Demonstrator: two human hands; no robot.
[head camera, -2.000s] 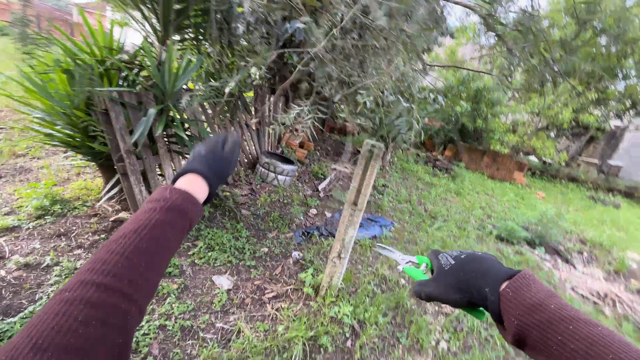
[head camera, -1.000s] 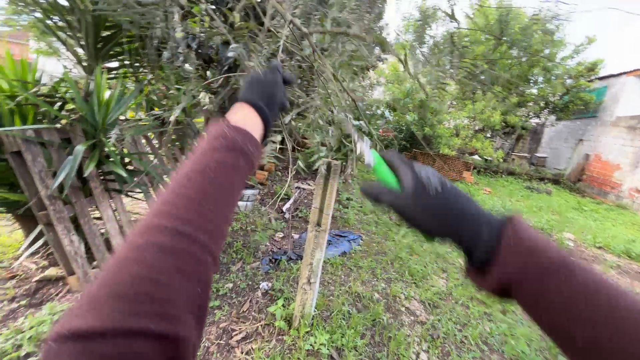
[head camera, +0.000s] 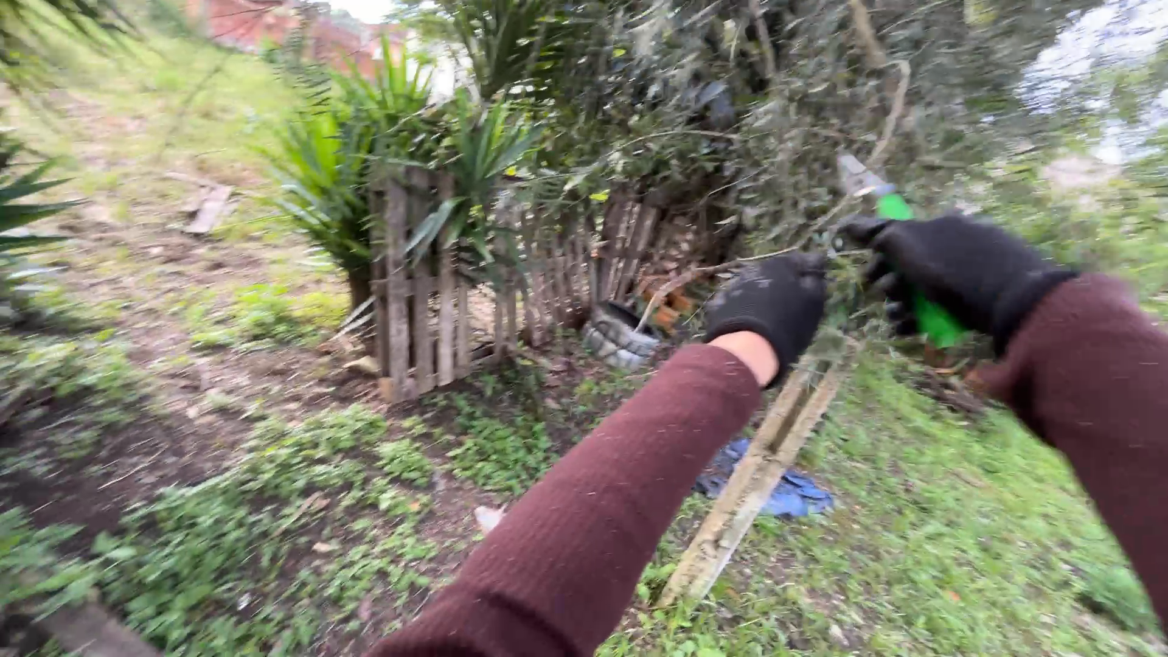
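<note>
My left hand, in a black glove, is closed around a thin leafy branch just above the top of a weathered post. To its right my right hand, gloved as well, grips green-handled pruning shears. The metal blades point up and left, close to bare twigs of the tree. Blur hides whether the blades touch a twig. Some leaves hang between the two hands.
A slatted wooden fence with spiky plants stands to the left. Behind the left arm lie an old tire and some bricks. Blue cloth or plastic lies on the grass behind the leaning post.
My left hand has come down from the branches to near the post top, now with a branch in it. The shears have risen from beside the post into the twigs. The view has swung left.
</note>
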